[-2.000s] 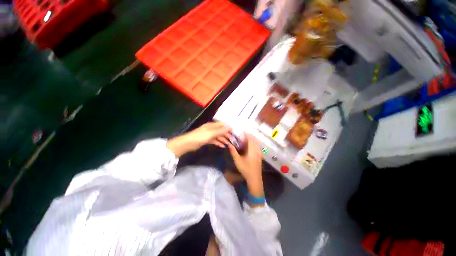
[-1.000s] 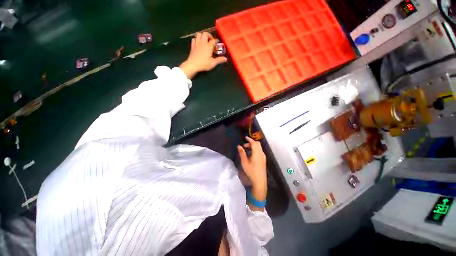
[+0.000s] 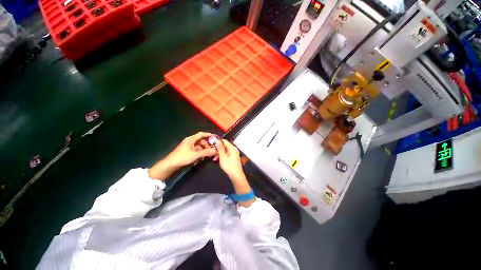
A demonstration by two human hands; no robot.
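Note:
A small watch housing (image 3: pixel 213 140) with a shiny, pinkish inside is held between both hands, in front of the press bed's left corner. My left hand (image 3: pixel 191 150) grips it from the left with the fingertips. My right hand (image 3: pixel 229 158), with a blue strap on its wrist, has its fingertips at the housing's right side. Fingers hide part of the housing, and any smaller piece at the fingertips is too small to tell.
An orange-red tray (image 3: pixel 228 79) with empty pockets lies beyond my hands. The white press bed (image 3: pixel 269 153) at right holds brown fixtures (image 3: pixel 334 141), a blue stick (image 3: pixel 268 133), pliers (image 3: pixel 358 143) and another housing (image 3: pixel 341 166). Two units (image 3: pixel 92 116) lie on the green belt. Stacked trays (image 3: pixel 92 26) hold parts.
My left hand has come back from the tray's edge with a housing, and my right hand has moved in to meet it. The view has turned and shifted.

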